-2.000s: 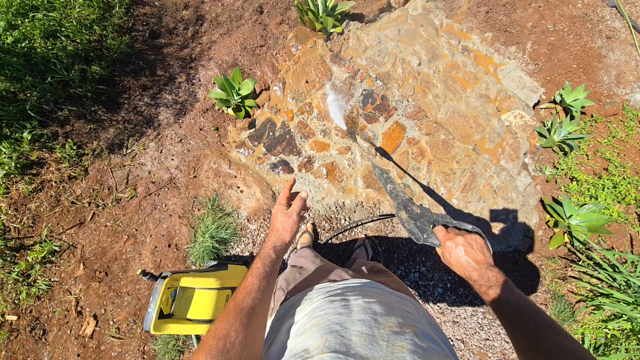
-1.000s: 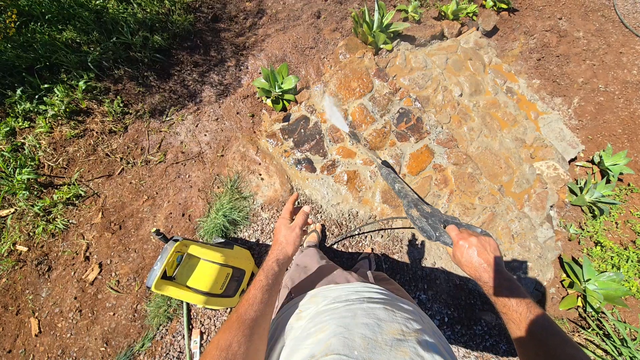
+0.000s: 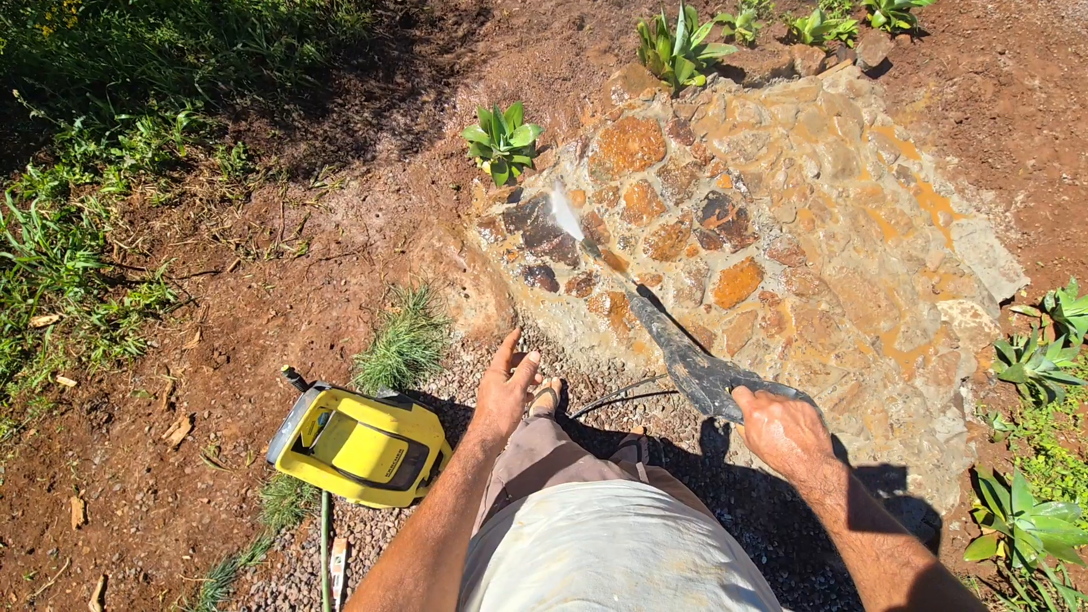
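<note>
My right hand (image 3: 784,429) grips the rear handle of a black pressure washer spray gun (image 3: 680,344), whose lance points up and left. White water spray (image 3: 564,212) leaves its nozzle and strikes dark stones at the left side of the wet stone paving (image 3: 837,229). Held in the air left of the gun, my left hand (image 3: 507,382) has its fingers apart and touches nothing. Muddy orange water lies on the right part of the paving. The yellow Kärcher pressure washer (image 3: 365,446) stands at lower left.
A black hose (image 3: 616,395) curves over gravel near my sandalled foot (image 3: 546,397). A green hose (image 3: 325,548) runs below the washer. Succulents (image 3: 501,143) and a grass tuft (image 3: 404,340) edge the paving, with more succulents (image 3: 1024,518) at right. Red soil (image 3: 255,340) spreads to the left.
The view has shifted, with the paving lower and farther right than two seconds ago. The spray has moved left across the paving onto the dark stones. My right hand keeps hold of the gun.
</note>
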